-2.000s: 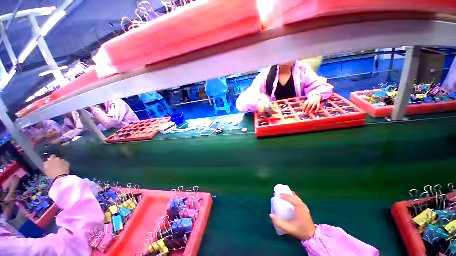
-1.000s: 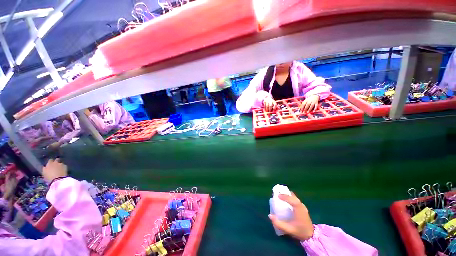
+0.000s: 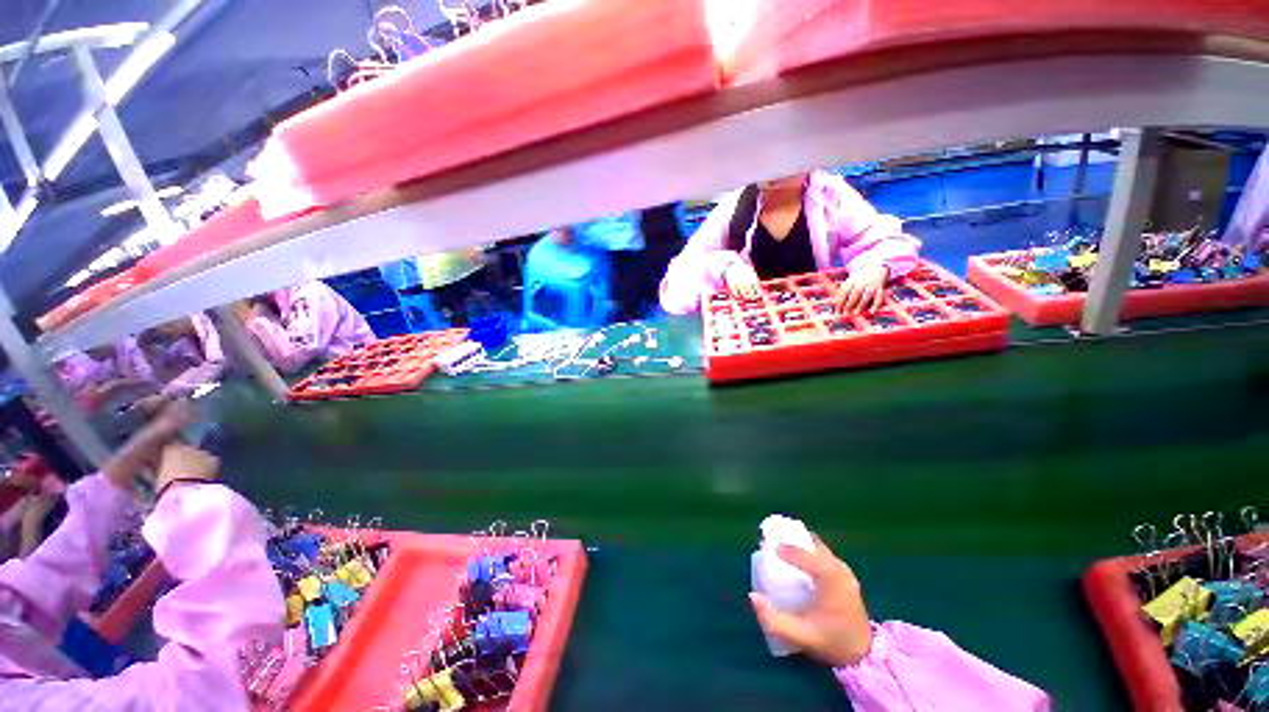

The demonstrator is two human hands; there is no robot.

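Note:
My right hand (image 3: 824, 612) is wrapped around a white bottle (image 3: 782, 568) with a tapered top, low and right of the middle of the view. The bottle is tilted slightly and is over the dark green belt (image 3: 668, 487). Whether its base touches the belt cannot be told. The palm side of my hand is hidden. My left hand is not in view.
A divided red tray (image 3: 406, 598) of coloured binder clips lies at left, another clip tray (image 3: 1109, 598) at right. A neighbour's bent arm (image 3: 209, 556) reaches in at left. Across the belt, a person handles a compartment tray (image 3: 863, 348). A metal frame (image 3: 557, 230) crosses above.
My right hand and the bottle stay almost still. At the far left, the neighbour's other forearm has come into view and the two hands are close together. Background figures beyond the belt have shifted.

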